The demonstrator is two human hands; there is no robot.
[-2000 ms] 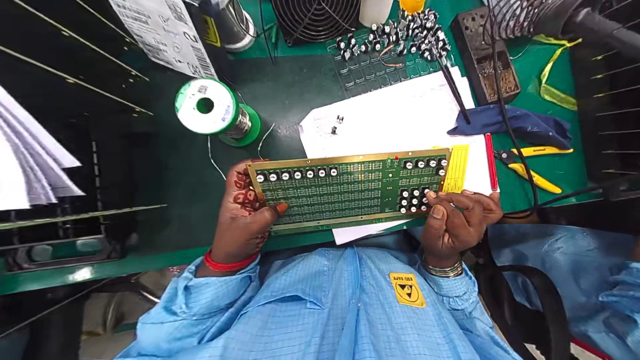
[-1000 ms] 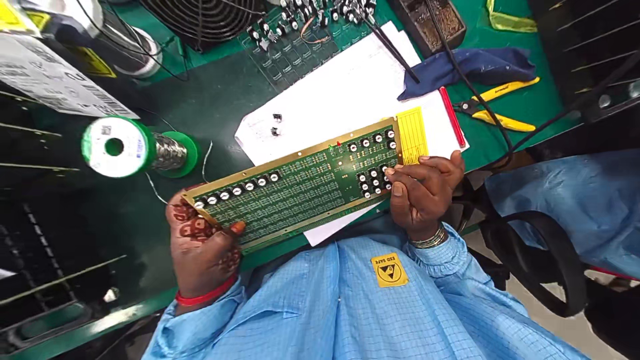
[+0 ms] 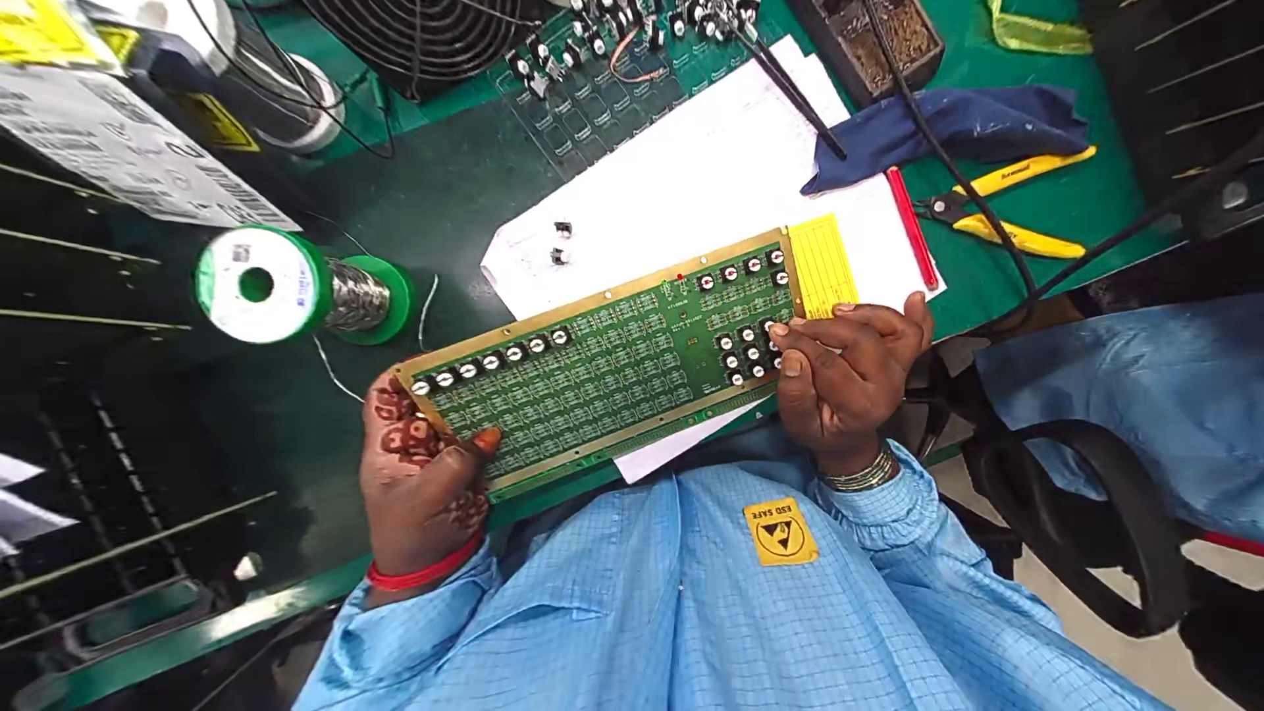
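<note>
My left hand (image 3: pixel 425 464) grips the left end of a long green circuit board (image 3: pixel 632 365), its thumb on the board's face. The board is tilted, its right end higher in the view. White-topped black components stand in a row at its upper left and in groups at its right. The thumb and fingertips of my right hand (image 3: pixel 849 370) touch a component in the lower right group; whether they pinch it I cannot tell. A yellow paper tag (image 3: pixel 825 267) lies at the board's right end. Two loose components (image 3: pixel 560 256) rest on white paper (image 3: pixel 681 188) behind the board.
A solder wire spool (image 3: pixel 296 286) lies at left. Further back are a black fan grille (image 3: pixel 415 39) and many loose components (image 3: pixel 592 39) on a marked sheet. At right are tweezers (image 3: pixel 795 94), a blue cloth (image 3: pixel 948 133), a red pen (image 3: pixel 913 229) and yellow-handled cutters (image 3: pixel 1017 207). A black chair arm (image 3: pixel 1116 513) stands lower right.
The board has tilted, its right end rising, since the earliest frame. Both hands stay at the same parts of it. The view has shifted and turned.
</note>
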